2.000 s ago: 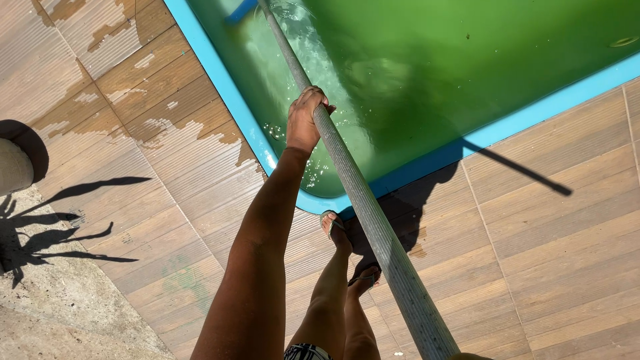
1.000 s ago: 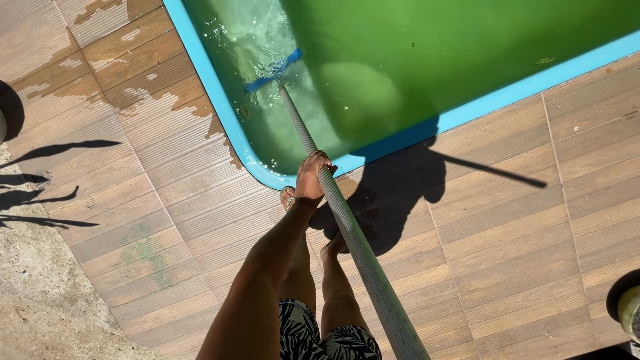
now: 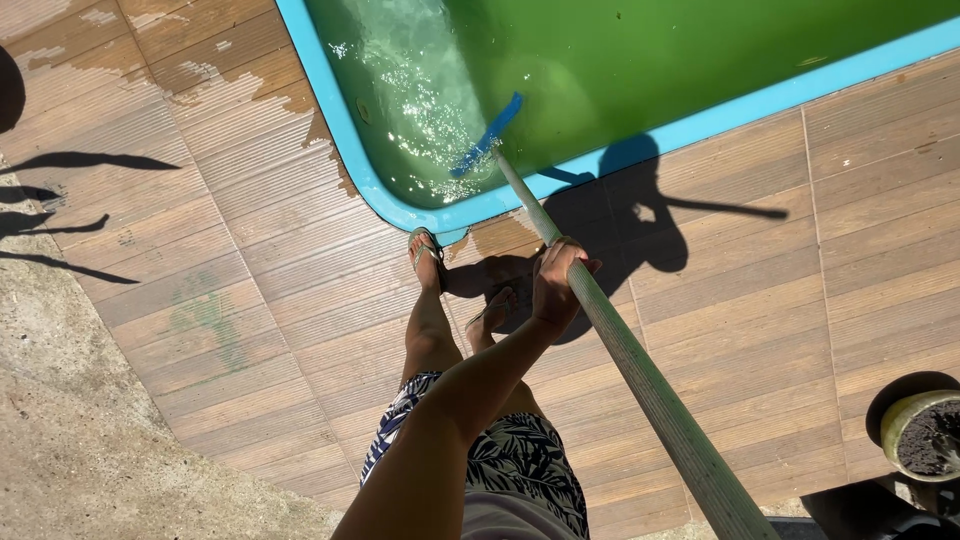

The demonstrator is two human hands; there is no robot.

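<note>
My left hand grips a long ribbed grey pole near the middle of the head view, its fingers wrapped over the top. The pole runs from the lower right edge up to a blue brush-like head, which lies at a slant at the water near the pool's rounded corner. Glints and ripples surround this head. The pool has a light blue rim and green water, paler along its left side. My right hand is out of view, as is the pole's lower end.
My feet in flip-flops stand on wood-look tiles, one touching the pool's corner. Wet patches lie left of the rim. A potted plant stands at the lower right. Rough concrete borders the tiles at lower left. My shadow falls across the rim.
The blue head has come toward the pool's near corner, and my left hand with the pole has moved closer to my body. The view has shifted somewhat.
</note>
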